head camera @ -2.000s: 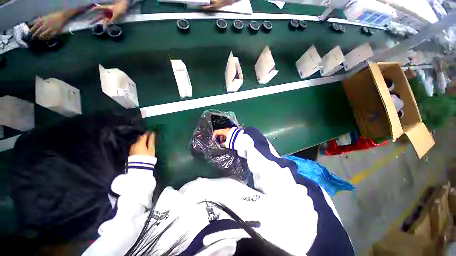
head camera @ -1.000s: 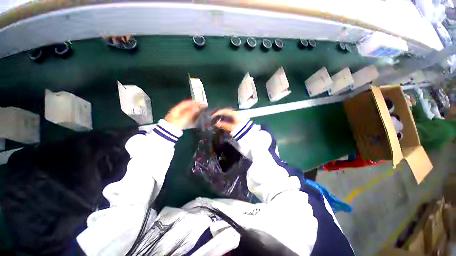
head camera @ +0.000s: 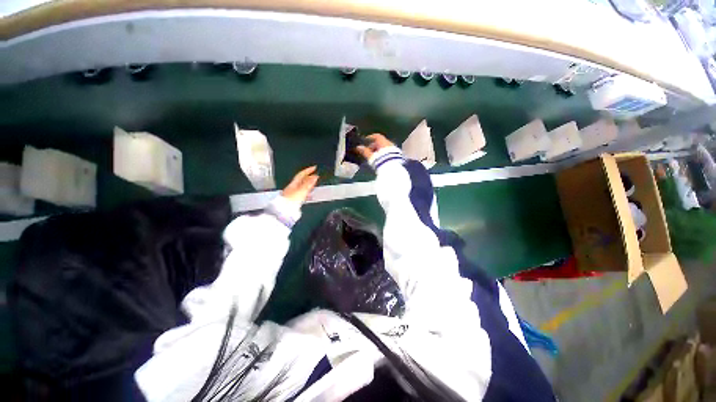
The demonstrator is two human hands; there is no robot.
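My right hand [head camera: 377, 146] is at the open top of a small white carton [head camera: 343, 161], its fingers on a small black part [head camera: 359, 146] at the carton's opening. My left hand [head camera: 301, 185] is raised over the white line, left of that carton, with nothing visible in it. The open thin black poly bag [head camera: 349, 263] lies in front of me on the belt, between my forearms. A large black bag [head camera: 118, 275] is heaped at the left.
More white cartons [head camera: 147, 161] stand in a row along the white line. Black round parts [head camera: 245, 68] lie along the far side beneath a long pale shelf [head camera: 298, 47]. An open brown carton [head camera: 593, 216] stands at the right. A red item [head camera: 549, 271] is below the belt.
Both hands have left the poly bag. The right went forward to a white carton with a black part; the left has drawn apart from it. The view has shifted slightly.
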